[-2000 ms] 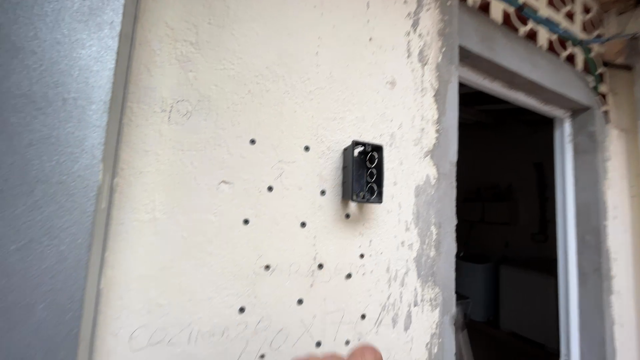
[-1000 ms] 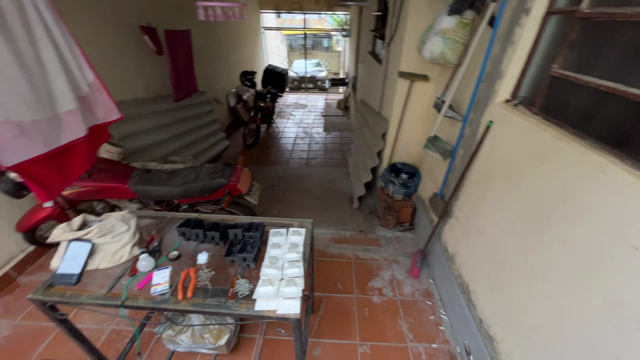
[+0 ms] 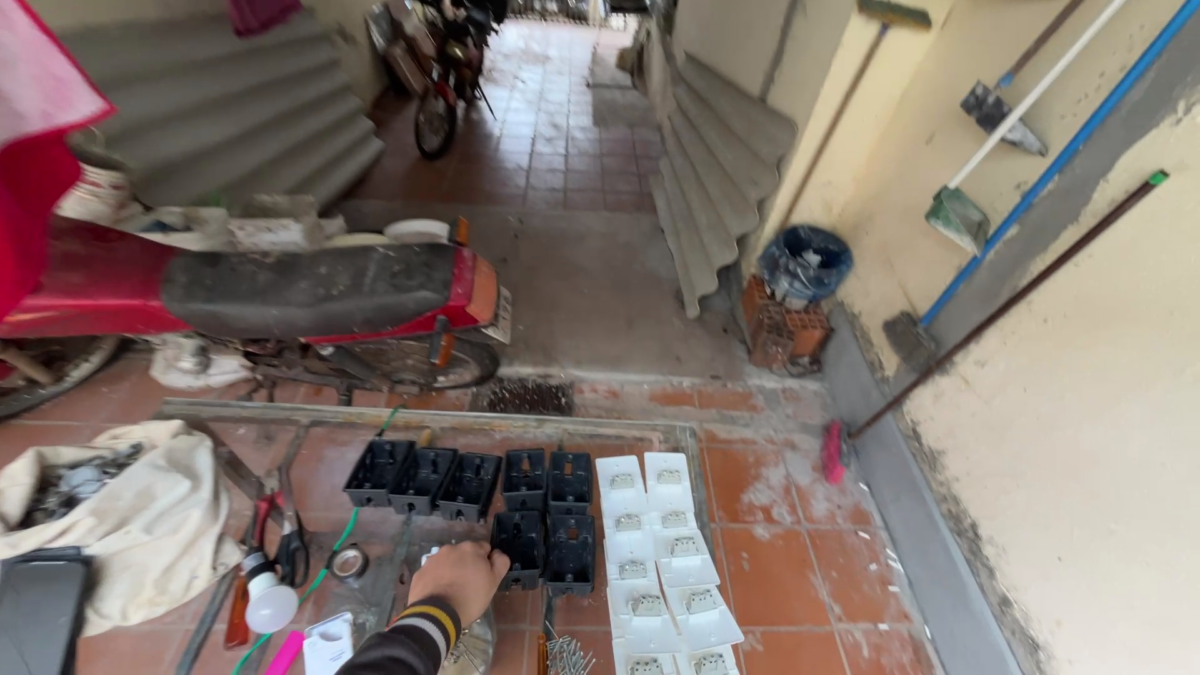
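Note:
My left hand (image 3: 459, 577), in a dark sleeve with striped cuff, reaches in from the bottom. Its curled fingers are at the left edge of a black plastic electrical box (image 3: 518, 544); whether they grip it is unclear. Another black box (image 3: 570, 553) stands to its right, with several more in a row behind (image 3: 472, 486). White cover plates with socket modules (image 3: 647, 553) lie in two columns on the right. Screws (image 3: 569, 654) are at the front. A light bulb (image 3: 270, 600), a roll of tape (image 3: 349, 562) and scissors (image 3: 292, 544) lie left of my hand. My right hand is out of view.
The glass table's back edge (image 3: 422, 411) runs before a parked red motorcycle (image 3: 309, 281). A cloth bag (image 3: 159, 525) and a phone (image 3: 37, 609) are on the left. Brooms and poles (image 3: 1022, 300) lean on the right wall, near a lined bin (image 3: 806, 262) on bricks.
The view has swung from a wall with a mounted black box to the table, then come closer to it. My left hand has come in over the table to the black boxes.

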